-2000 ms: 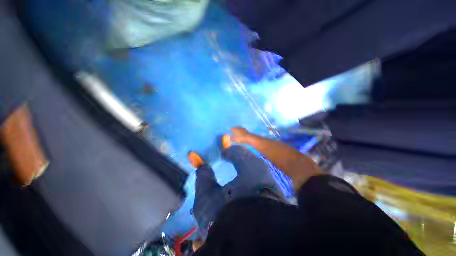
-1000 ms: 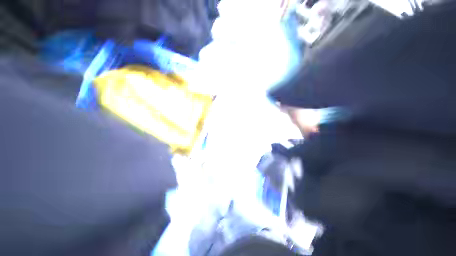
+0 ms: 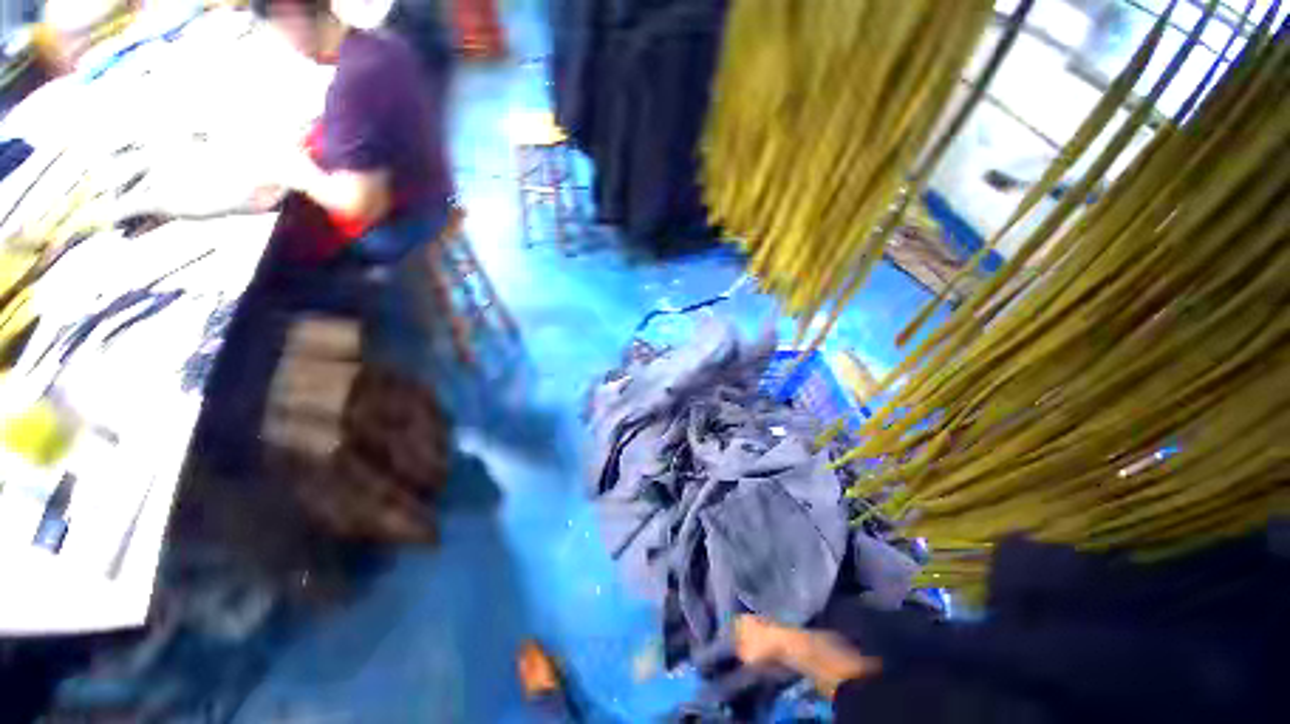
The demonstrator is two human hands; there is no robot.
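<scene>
A large heap of dark grey cloth pieces (image 3: 771, 530) lies low in front of me, right of centre. Part of a blue slatted crate (image 3: 806, 379) shows behind it. My right hand (image 3: 799, 651) is small and blurred at the lower edge of the heap, at the end of a black sleeve. Its fingers overlap dark cloth, but I cannot tell if they grip it. My left hand is out of the picture.
Mustard hanging strips (image 3: 1103, 368) crowd the right side. A long white table (image 3: 135, 410) with cloth pieces runs along the left. A person (image 3: 382, 127) in a dark purple top sits there. Brown cloth (image 3: 382, 453) lies beneath. Dark garments (image 3: 644, 113) hang at the back.
The view has swung from the floor, then dark cloth and bright glare, to the cloth heap, white table and hanging mustard strips. My right hand is now at the heap.
</scene>
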